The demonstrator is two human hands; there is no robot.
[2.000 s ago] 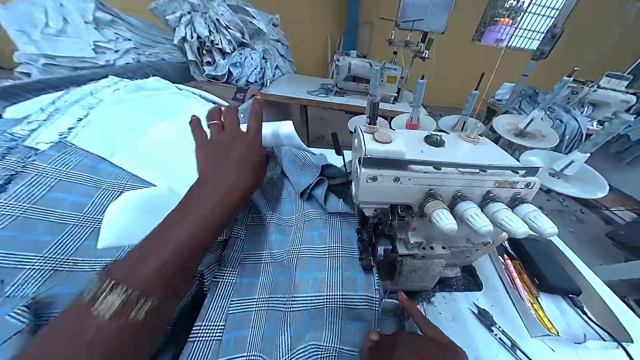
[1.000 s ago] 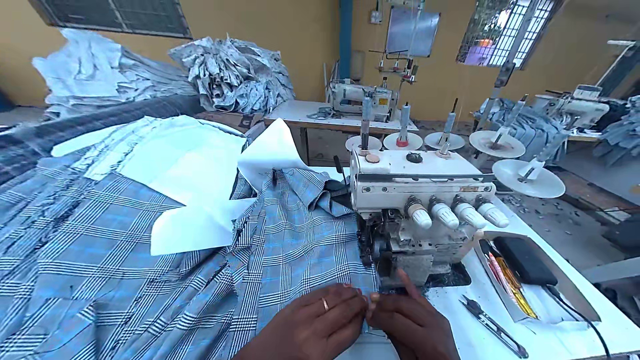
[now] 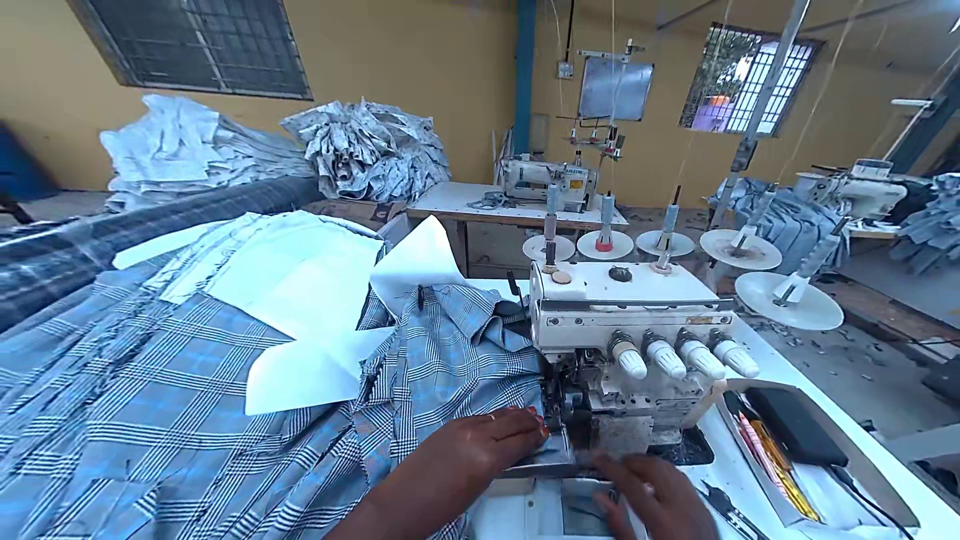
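A white overlock sewing machine (image 3: 630,322) stands on a white table, with plaid fabric (image 3: 465,367) reaching its presser area from the left. My left hand (image 3: 487,446) presses on the fabric edge just in front of the needle area, its fingertips bent down. Lower right, my right hand (image 3: 652,495) is partly blurred at the front of the machine; whether it grips the fabric is unclear. White pattern-like pieces (image 3: 307,375) lie on the heaped plaid cloth. Thread snips (image 3: 731,514) rest beside my right hand.
A tray (image 3: 892,499) at the right holds a black case (image 3: 795,426) and pens or similar slim tools. Thread cone stands (image 3: 787,300) rise behind the machine. Another sewing machine (image 3: 547,180) stands on a table behind, near piles of grey cloth (image 3: 195,150).
My left hand has come from over the white pieces down to the fabric edge by the machine. My right hand has shifted a little away from my left since one second ago.
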